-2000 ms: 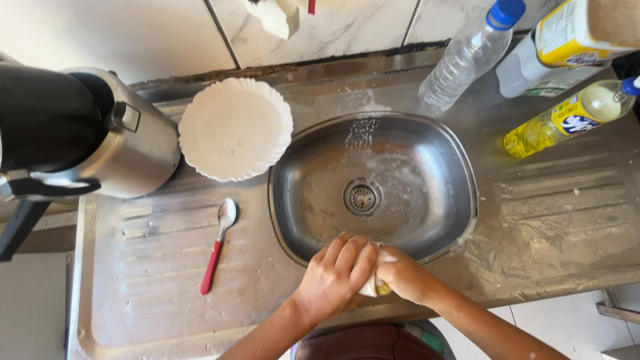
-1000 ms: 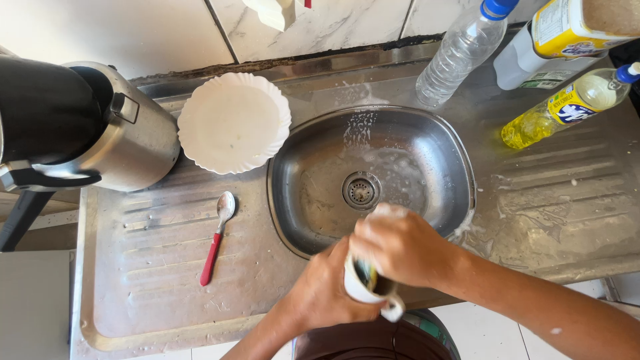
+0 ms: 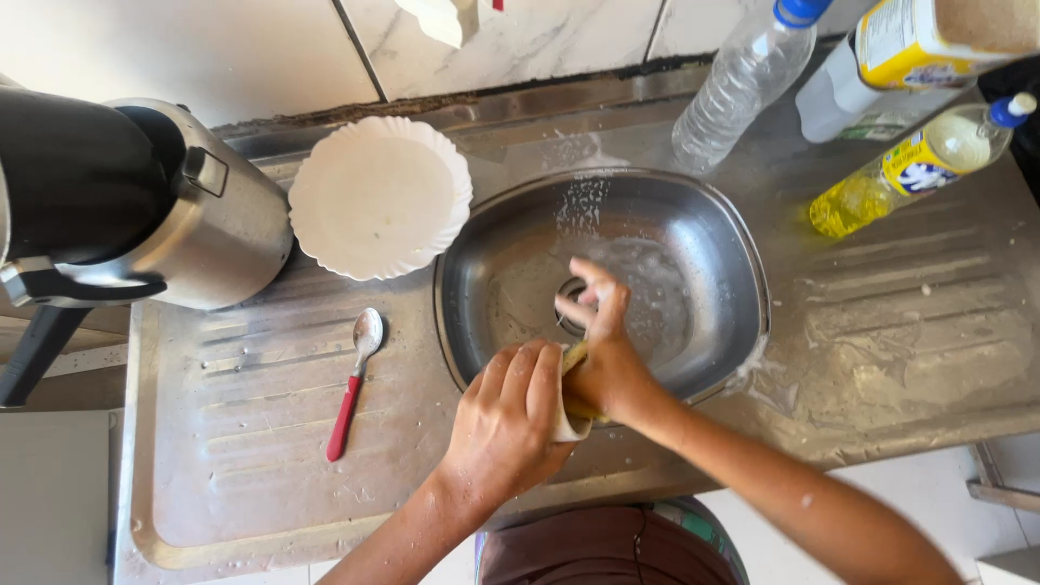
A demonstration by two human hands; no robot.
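Note:
My left hand [image 3: 512, 406] is wrapped around a white cup [image 3: 571, 422], at the near edge of the steel sink basin [image 3: 520, 276]. At the cup, my right hand [image 3: 609, 349] presses a yellowish sponge [image 3: 575, 357] against it, with some fingers spread over the drain. Much of the cup and sponge is hidden by the hands. Suds and drops lie in the basin. To the left, a spoon with a red handle [image 3: 345, 418] rests on the ribbed drainboard, and a white scalloped plate [image 3: 380, 197] is beside the basin's upper left rim.
A steel appliance with a black top [image 3: 219, 227] stands at the left. Behind the sink on the right are a clear plastic bottle with a blue cap [image 3: 743, 81], a grey-white container with a yellow label [image 3: 845, 89] and a bottle of yellow liquid [image 3: 902, 175]. A tiled wall runs behind.
One second ago the cup's opening and handle showed below my hands; now it is turned and mostly covered. My right hand's fingers have spread out over the basin.

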